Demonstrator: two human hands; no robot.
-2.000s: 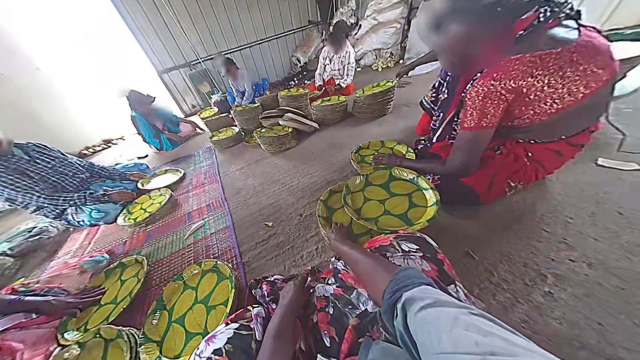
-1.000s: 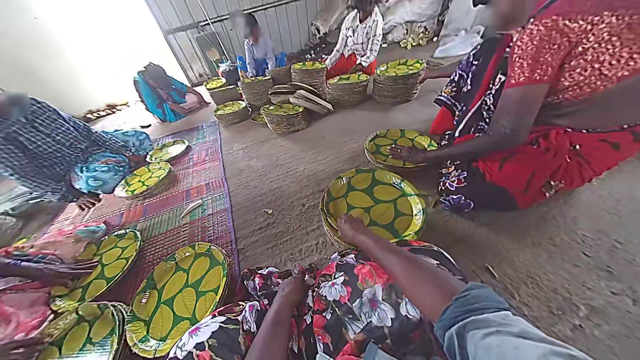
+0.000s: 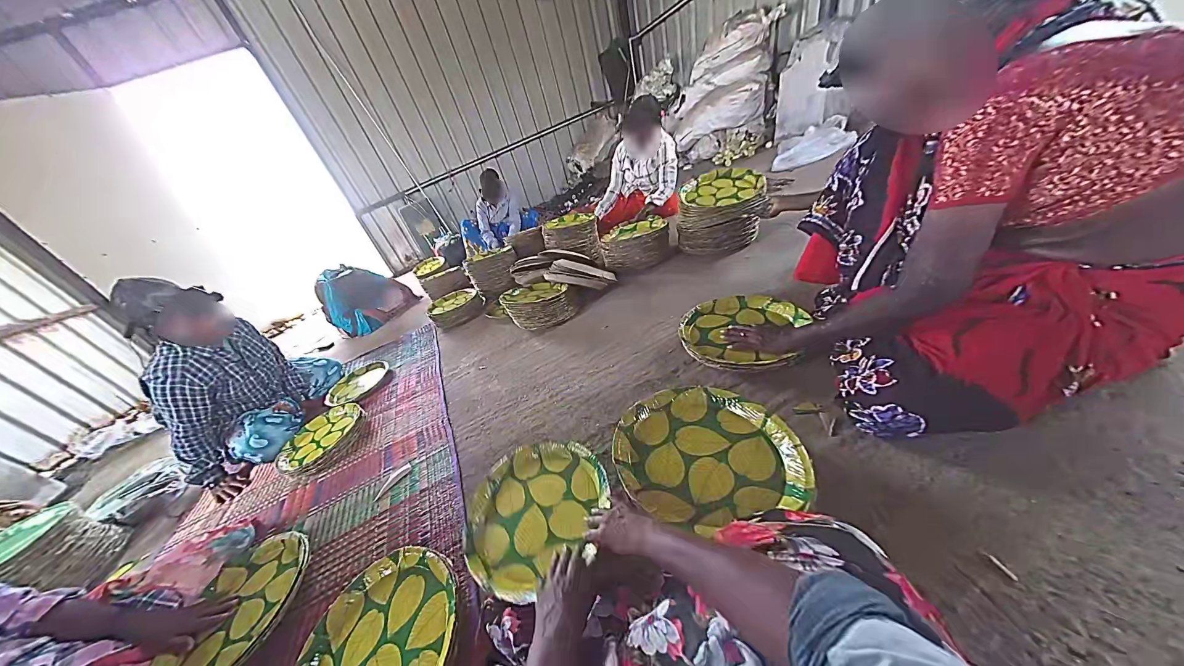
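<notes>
A round plate with a green and yellow leaf print [image 3: 536,518] is tilted above my lap, which is covered by floral cloth. My right hand [image 3: 622,529] grips its right edge. My left hand [image 3: 566,583] is at its lower right rim, close to the right hand; whether its fingers grip the rim is hard to tell. A small pale bit shows between the hands. Just beyond them lies a stack of the same leaf-print plates [image 3: 708,458] on the floor. To the lower left another leaf-print plate [image 3: 388,610] lies at the mat's edge.
A co-worker at the right rests a hand on a plate stack [image 3: 745,328]. Others sit at the left and back. A woven mat [image 3: 407,462] runs along the left, with plates [image 3: 322,437] on it. Tall plate stacks [image 3: 717,222] and sacks [image 3: 726,79] stand toward the corrugated wall.
My right hand has moved left from the stack in front, and a plate is now held over my lap beside that stack. The view has tilted up.
</notes>
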